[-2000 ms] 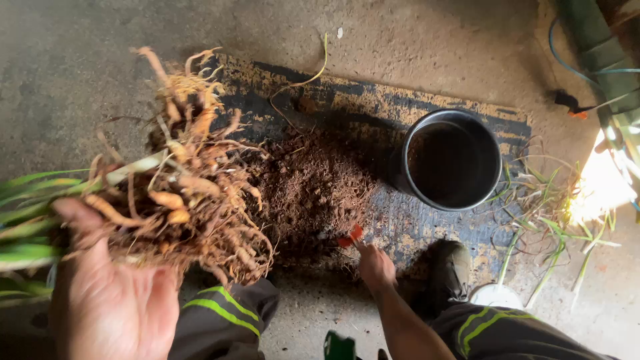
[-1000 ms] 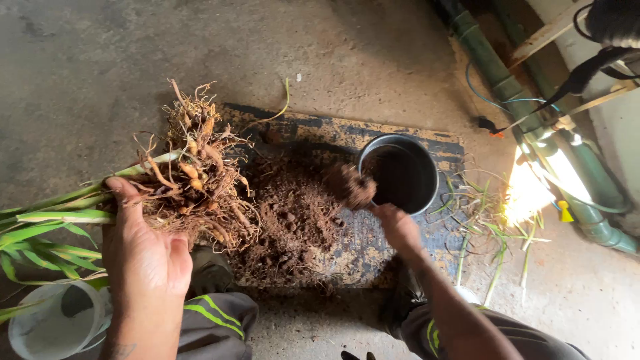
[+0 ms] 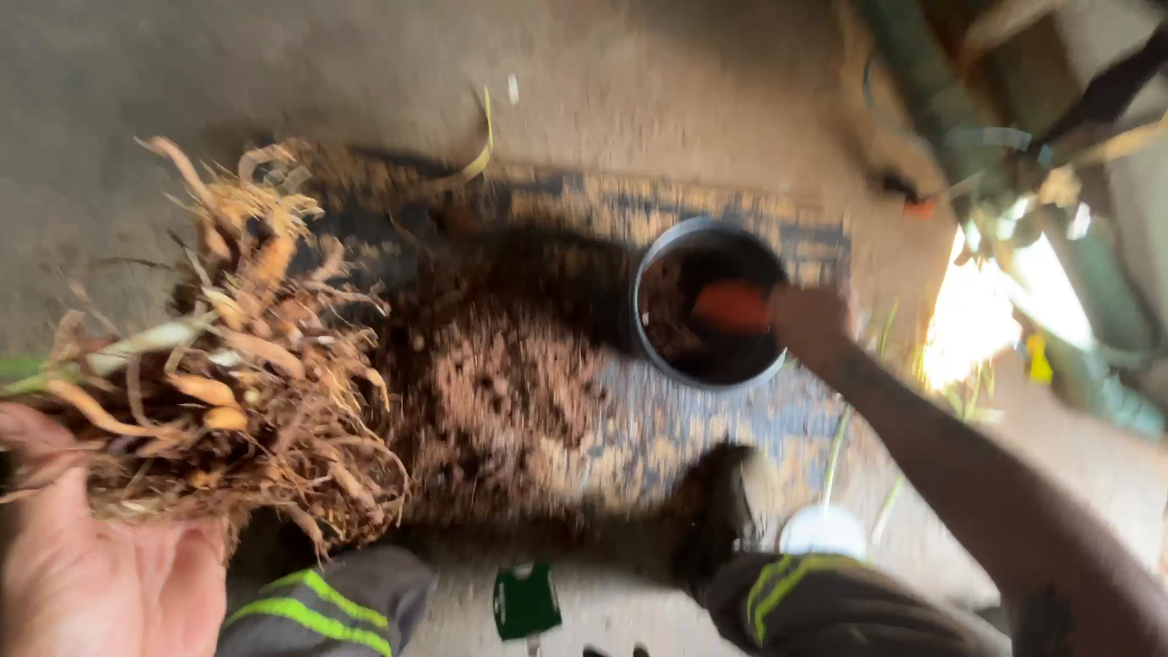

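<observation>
A clump of tuberous roots with green stalks rests in my left hand, palm up, at the left. My right hand grips a small trowel with an orange-red blade, which is inside the black plastic pot. Dark soil shows in the pot, under the blade. Between the clump and the pot, a heap of loose reddish-brown soil lies on a worn, paint-streaked board. Motion blurs the right hand and the trowel's handle.
Cut green leaves lie right of the pot. A white round container sits near my booted foot. A dark green object is between my knees. Green pipes run along the right side; bright light falls beside them.
One second ago the trowel held soil at the pot's left rim; now its blade is inside the pot, with my right hand over the right rim. The left hand still holds the clump.
</observation>
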